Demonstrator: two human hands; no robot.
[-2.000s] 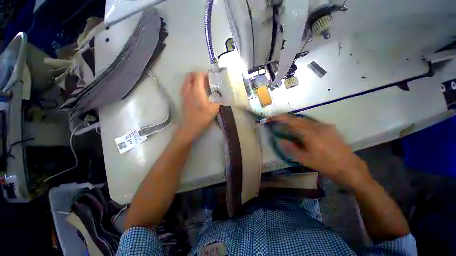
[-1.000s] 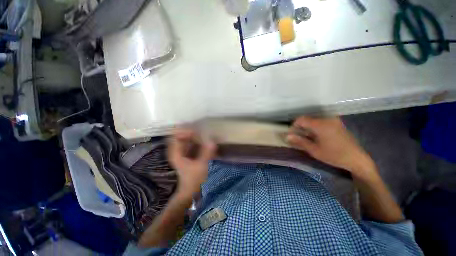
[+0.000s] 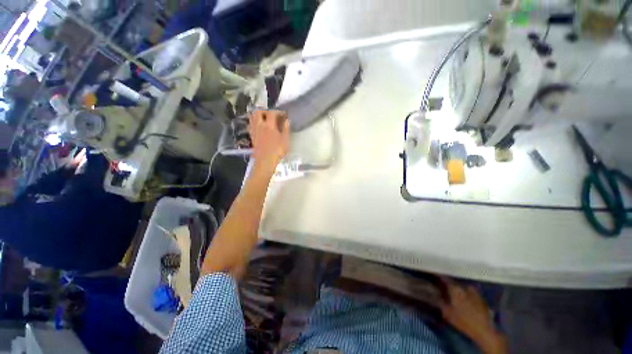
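The stack of grey-brown cut strips (image 3: 321, 90) lies at the table's back left. My left hand (image 3: 269, 137) is at the stack's near left end with fingers curled; its fingertips are partly hidden, so a grip cannot be made out. A beige and dark brown fabric strip (image 3: 388, 280) lies across my lap, below the table's front edge. My right hand (image 3: 466, 308) is closed on the strip's right end, dim and blurred. The sewing machine (image 3: 485, 90) is at the upper right, with no fabric at its needle area.
Dark green scissors (image 3: 604, 193) lie right of the needle area, near a yellow-orange block (image 3: 455, 171). A white tag (image 3: 287, 170) lies beside my left wrist. A white tub (image 3: 147, 276) with strips stands at lower left. Another sewing machine (image 3: 104, 128) is farther left.
The strip has left the machine for my lap. The scissors were let go onto the table. My left hand has moved from the strip up to the stack; the view has turned left.
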